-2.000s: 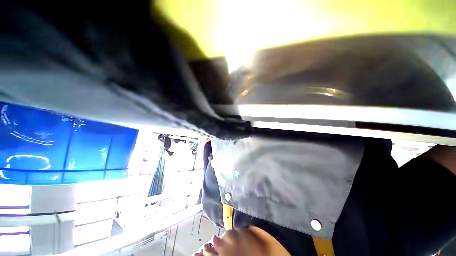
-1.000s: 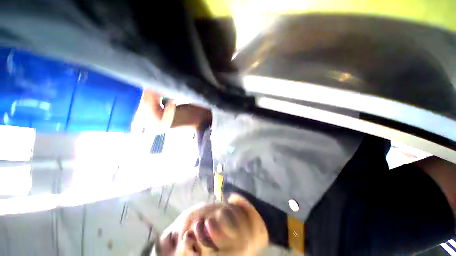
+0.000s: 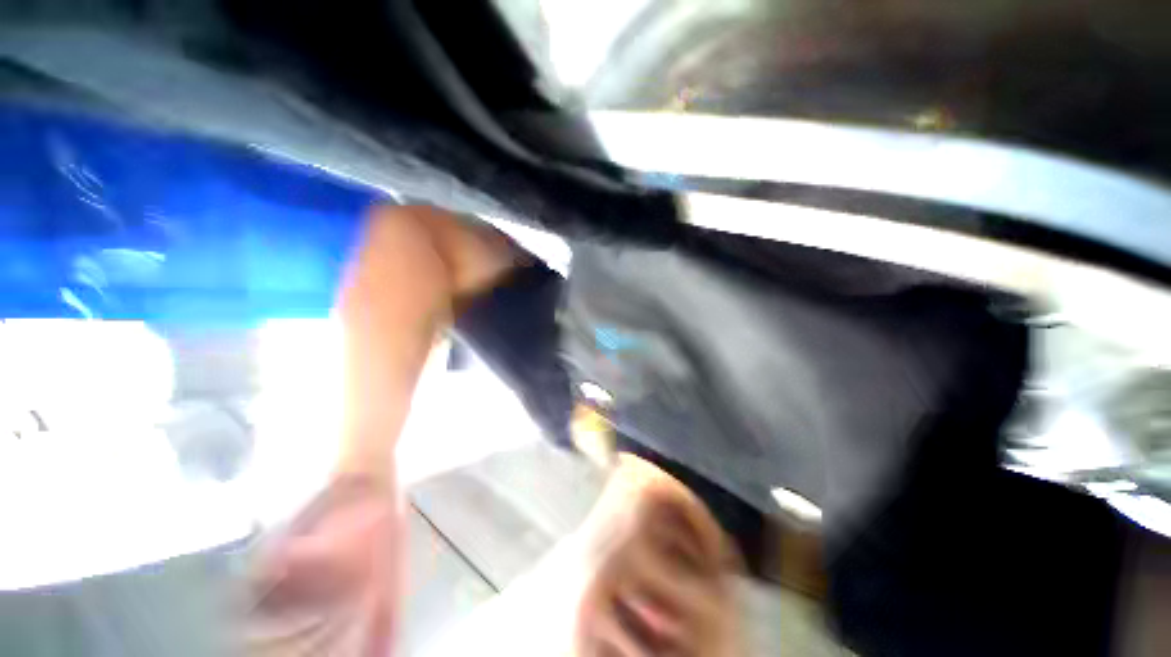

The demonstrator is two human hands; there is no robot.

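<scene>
No hand that I can tell as my own is in view. A person in a grey apron or bib (image 3: 719,372) over a dark top fills the middle and right, with yellow-brown straps at its lower edge. The person's bare arm (image 3: 385,334) is bent, with a blurred hand (image 3: 328,571) at the lower left; nothing can be made out in it. A blurred dark, fabric-like mass (image 3: 501,154) hangs close to the lens from the upper left to the middle.
A blue panel or crate side (image 3: 167,218) is at the left. A curved white edge (image 3: 873,173) runs across the upper right below a dark, glossy curved surface (image 3: 925,64). Grey panels (image 3: 475,513) and very bright light show at the lower left. The view is tilted and blurred.
The person's arm has come into view at the left and the blurred hand now shows low down. The yellow area at the top has gone out of view as the camera shifted.
</scene>
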